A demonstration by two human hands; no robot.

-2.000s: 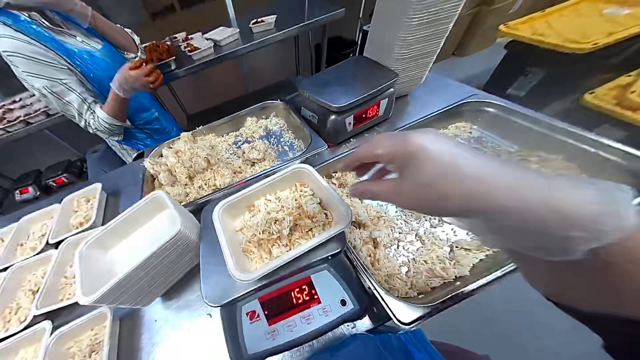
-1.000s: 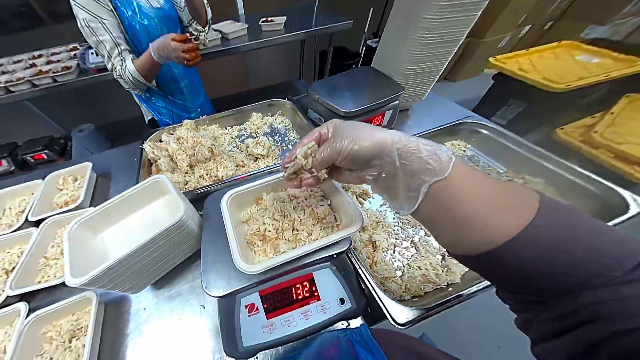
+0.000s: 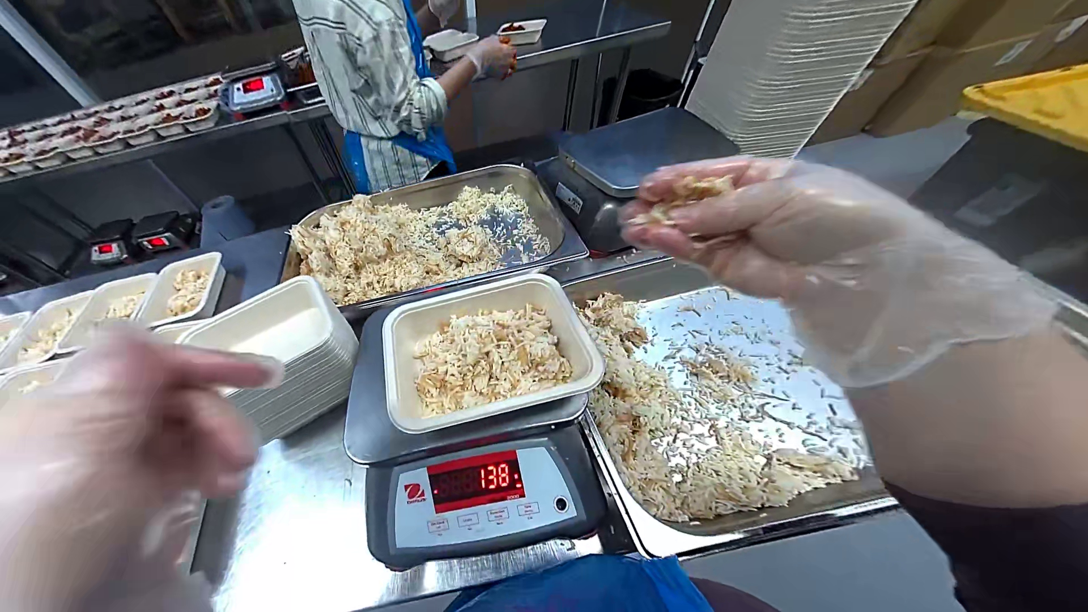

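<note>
On the platform of a digital bench scale (image 3: 484, 493) sits a white rectangular tray (image 3: 578, 365) with a mound of cooked rice (image 3: 489, 357); the red display reads 138. My right hand (image 3: 748, 221), in a clear plastic glove, pinches a little rice above the steel pan (image 3: 756, 391) of rice at the right. My left hand (image 3: 144, 416), gloved and blurred by motion, is at the lower left with the index finger out, holding nothing. It is near a stack of empty trays (image 3: 297, 365), partly covering it.
Another steel pan of rice (image 3: 425, 246) lies behind the scale, beside a second scale (image 3: 646, 153). Rice-filled trays (image 3: 187, 289) stand at the left. Across the room, a person in a blue apron (image 3: 382, 85) works near filled trays. A tall tray stack (image 3: 799, 68) and a yellow-lidded bin (image 3: 1037, 102) are behind.
My right hand has moved right, away from over the tray on the scale, keeping some rice. My left hand has come into view. The display has gone from 152 to 132, then to 138.
</note>
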